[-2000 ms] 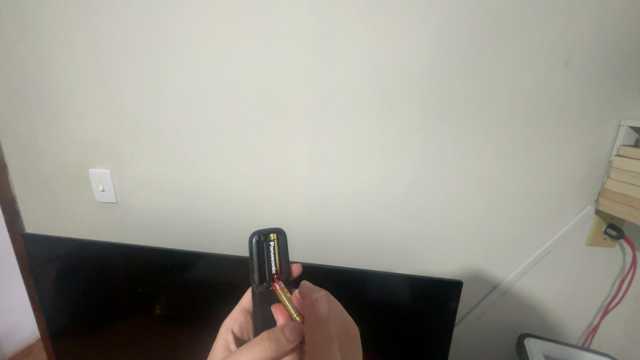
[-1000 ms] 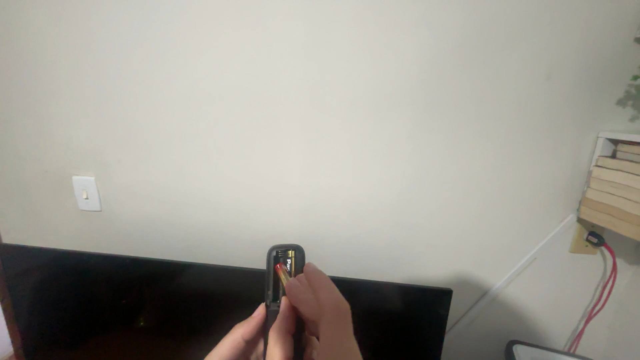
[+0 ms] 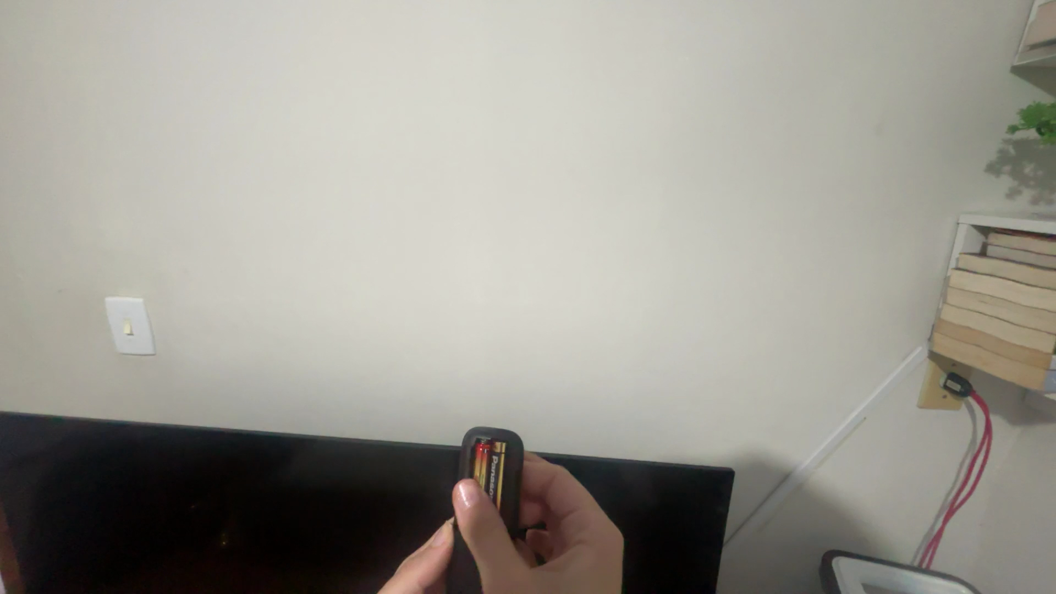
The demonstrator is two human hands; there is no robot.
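Note:
A black remote control (image 3: 513,483), its battery compartment uncovered, stands upright at the bottom centre. Two Panasonic batteries lie side by side in the compartment: one battery (image 3: 498,472) shows its black and gold wrap, and the other battery (image 3: 481,459) shows red and gold. My right hand (image 3: 553,528) wraps the remote's right side, its thumb resting on the red and gold battery. At the lower left, my left hand (image 3: 422,568) holds the remote's lower part with its fingertips; the rest of that hand is out of frame.
Behind the hands spans a black flat-screen television (image 3: 313,495). A light switch (image 3: 129,327) is on the wall at left. At right are a shelf with stacked books (image 3: 998,305), a wall socket (image 3: 936,386) with a red cable (image 3: 961,487), and a dark-edged white object (image 3: 891,576).
The second battery, held tilted between fingers before, now lies in the compartment beside the other. My right thumb has moved onto it.

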